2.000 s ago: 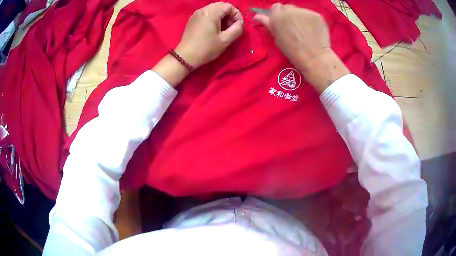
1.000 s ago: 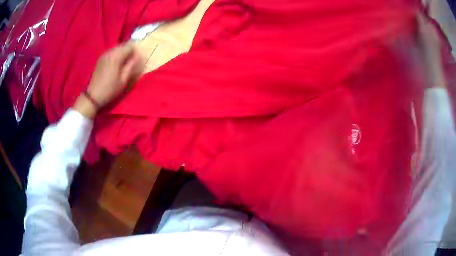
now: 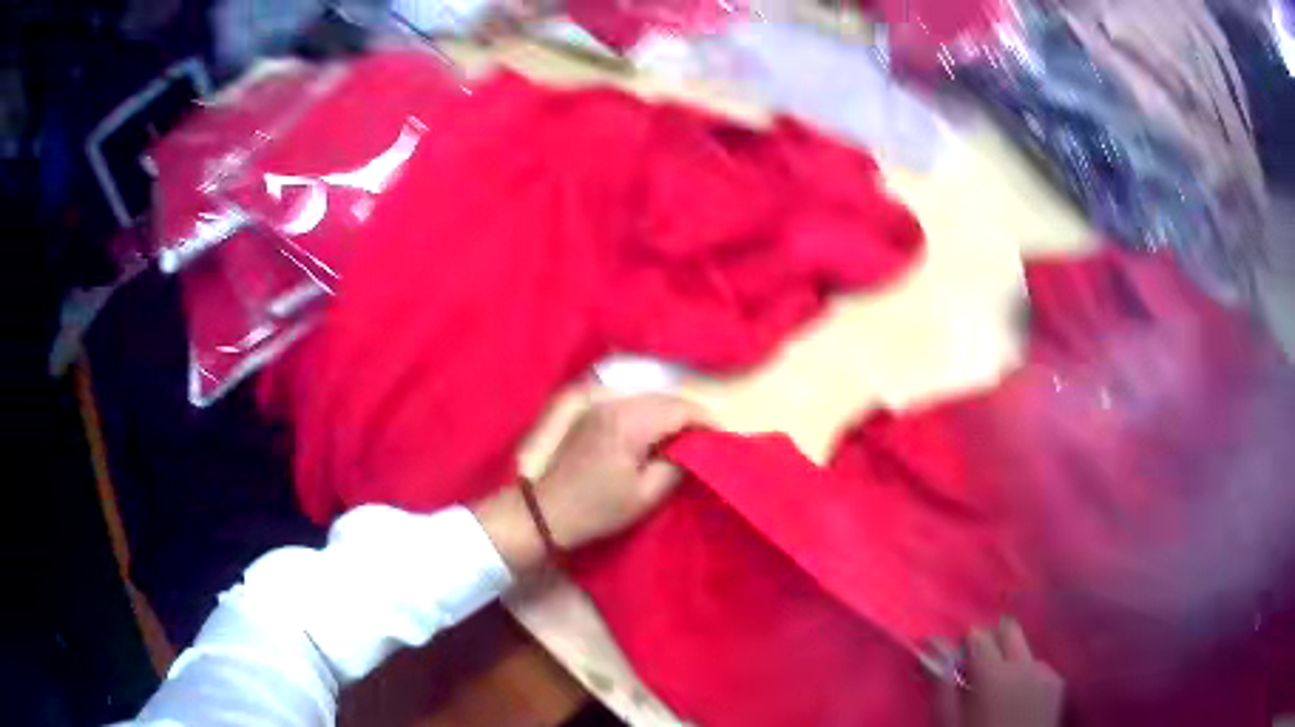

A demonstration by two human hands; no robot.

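Observation:
A red shirt (image 3: 795,568) lies nearest the body, bunched, with a straight folded edge running from centre down to the lower right. My left hand (image 3: 618,462), with a dark red bracelet at the wrist, is closed on the upper end of that edge. My right hand (image 3: 1008,689) is at the lower right, partly cut off by the bottom of the picture, at the other end of the edge. A small grey thing (image 3: 940,659), possibly thread snips, shows at its fingers. The picture is blurred.
A heap of red cloth (image 3: 483,270) lies on the pale wooden tabletop (image 3: 923,341). Shiny clear-bagged red goods (image 3: 263,270) are at the left. Shiny plastic over red (image 3: 1165,469) is at the right. Dark bundle (image 3: 199,455) lies lower left, greyish cloth (image 3: 1136,128) upper right.
The view has swung left. The red shirt is bunched and shifted lower right. My left hand now grips its edge. My right hand has come from the far right to the lower edge.

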